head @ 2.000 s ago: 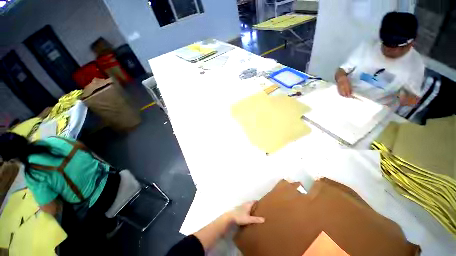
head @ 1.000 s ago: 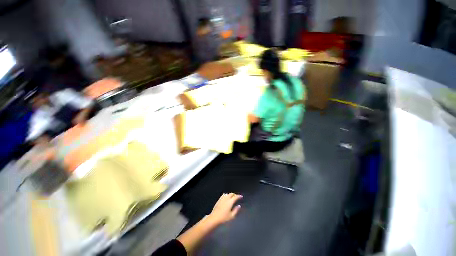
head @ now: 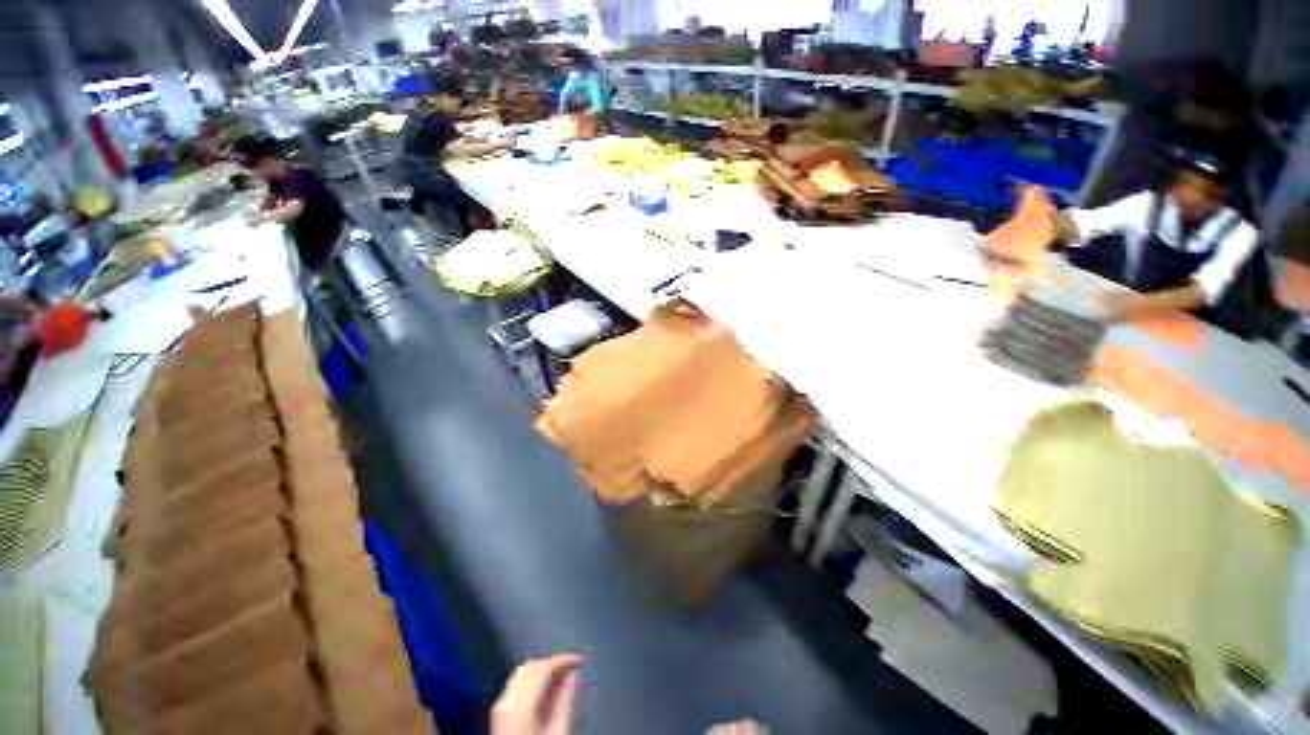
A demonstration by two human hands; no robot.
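My left hand [head: 536, 696] is at the bottom, partly cut off by the frame edge, over the floor. It is bare, with nothing visible in it. Only a fingertip-sized part of my right hand [head: 736, 728] shows at the bottom edge; what it does is hidden. Ahead, a thick stack of orange-brown panels [head: 675, 402] stands in the aisle against the white bench, above a darker brown support. Neither hand touches the stack. On the left bench, brown panels [head: 208, 517] lie overlapped in a long row.
The right white bench [head: 805, 302] bears yellow-green panels [head: 1164, 531], a grey stack and orange pieces; a person works behind it. A white stool [head: 570, 326] and a yellow-topped stack [head: 491, 263] stand along the aisle. Another person is at the left bench. Blue bins [head: 410, 618] line its side.
The view has swung from the earlier bench and the seated person in green to the aisle. The brown panel under my left hand two seconds ago is out of view. My right hand's edge now shows.
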